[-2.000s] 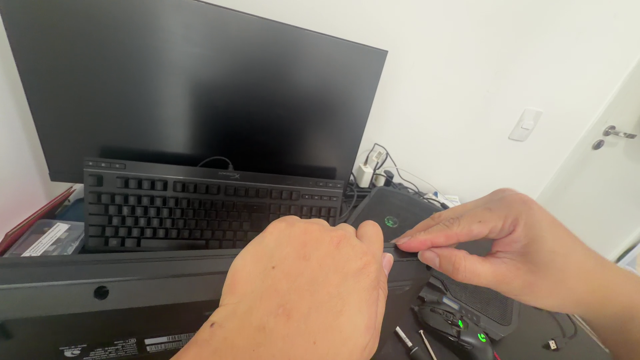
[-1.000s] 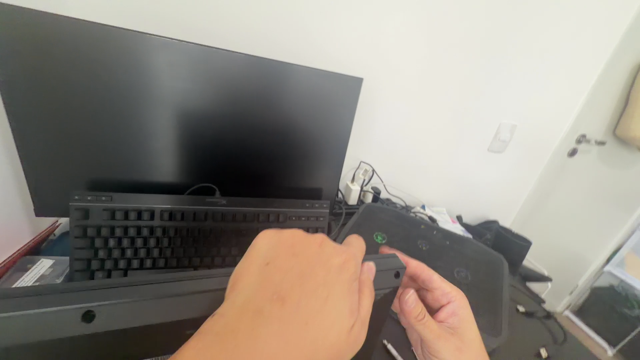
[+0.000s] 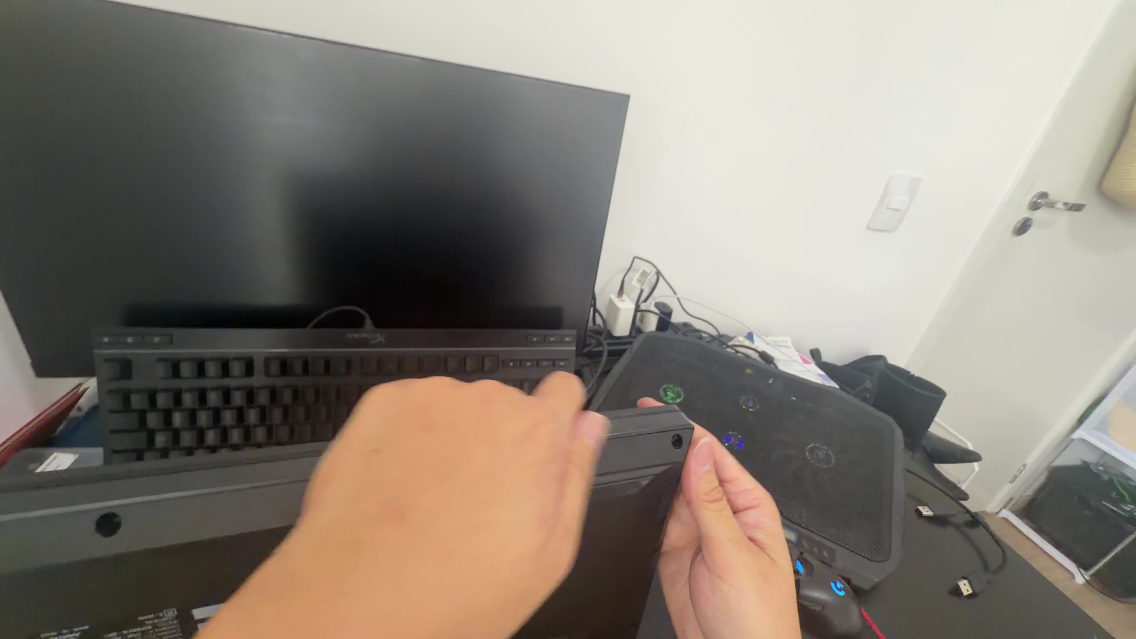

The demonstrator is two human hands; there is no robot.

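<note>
A dark laptop [image 3: 621,524] is tilted up at the bottom, its underside with dark round holes facing me. My left hand [image 3: 453,479] crosses in front of it, fingers curled at the long top edge; the back of the hand hides what the fingertips do. With my right hand [image 3: 728,524] I hold the right corner, thumb on the near face and fingers behind. A black keyboard [image 3: 213,390] leans upright behind the laptop, below a large black monitor [image 3: 311,186].
A black laptop cooling pad [image 3: 781,417] with lit fans lies right of the laptop. Near it are a black mouse [image 3: 825,595], a USB plug [image 3: 965,587] on a cable, white power adapters [image 3: 621,313] with tangled cords, and a door [image 3: 1003,293] at the far right.
My right hand has moved from above the laptop's top edge down to its right corner, which it now grips. My left hand stays at the top edge. The view has shifted somewhat to the right.
</note>
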